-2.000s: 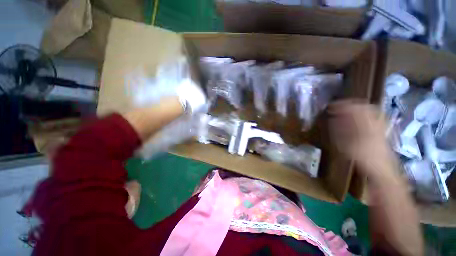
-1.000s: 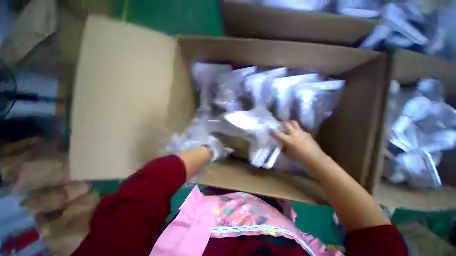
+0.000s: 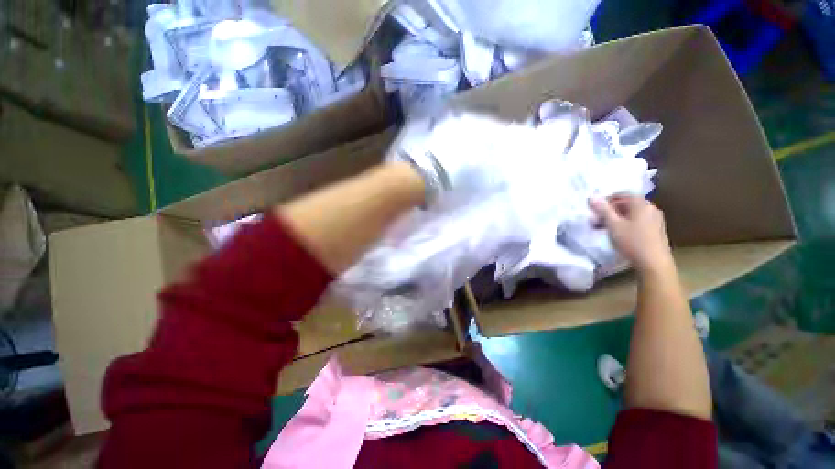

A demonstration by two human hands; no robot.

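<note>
My left hand (image 3: 458,151), in a white knitted glove, is blurred over the receiving carton (image 3: 714,119), with clear poly bags (image 3: 412,266) bunched at and below it. Its fingers are lost against the white bags and parts. My bare right hand (image 3: 632,227) is at the right side of the heap of white plastic parts (image 3: 563,261) in that carton. Its fingertips touch a white part, but whether they grip it cannot be told. The working carton (image 3: 105,311) is to the left, partly hidden by my left arm.
A second parts carton (image 3: 275,147) heaped with white parts stands beyond. A whitish plastic liner (image 3: 531,20) lies on parts at the top. Brown cartons are at the far left. Another person's leg (image 3: 746,403) shows at lower right, and a blue object (image 3: 742,32) at upper right.
The view has turned right, from the working carton to the receiving carton. Both hands have moved from the bagged parts to over the heap of loose parts.
</note>
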